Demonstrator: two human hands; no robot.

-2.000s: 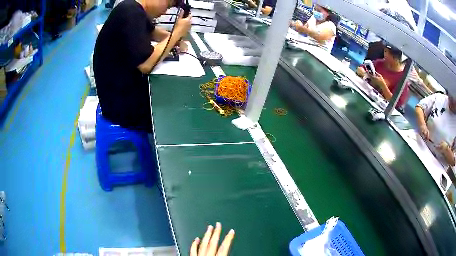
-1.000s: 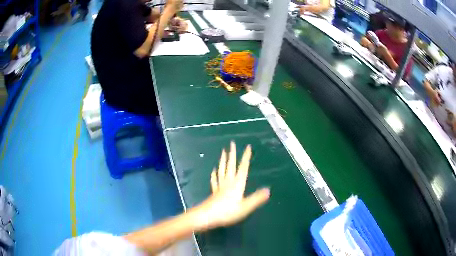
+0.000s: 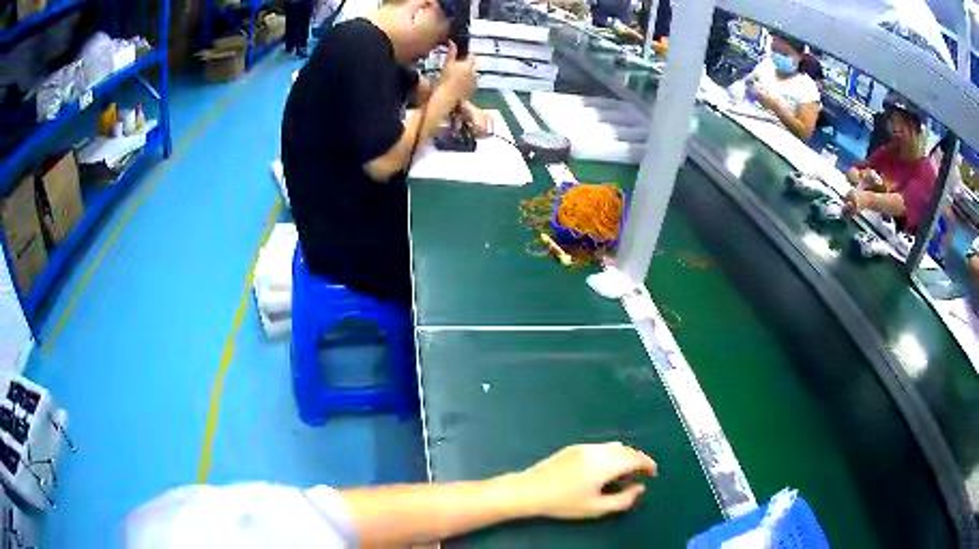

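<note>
My left hand (image 3: 585, 480) reaches in from the lower left on a bare forearm with a white sleeve. It is over the green bench (image 3: 515, 402) near the bottom of the view, palm down, fingers curved, with nothing seen in it. A blue plastic basket (image 3: 764, 530) with white paper or clear bag material in it is cut off by the bottom edge, right of my left hand and apart from it. My right hand is not in the picture.
Orange rubber bands (image 3: 589, 211) heap in a dark basket by a grey post (image 3: 668, 150). A person in black (image 3: 349, 161) sits on a blue stool (image 3: 346, 349) at the left. More workers sit across the conveyor. Shelving (image 3: 86, 118) stands far left.
My left hand, earlier spread with fingers pointing up the bench, now lies lower and points right with curved fingers. The camera view has shifted, so the bench and seated person appear farther right.
</note>
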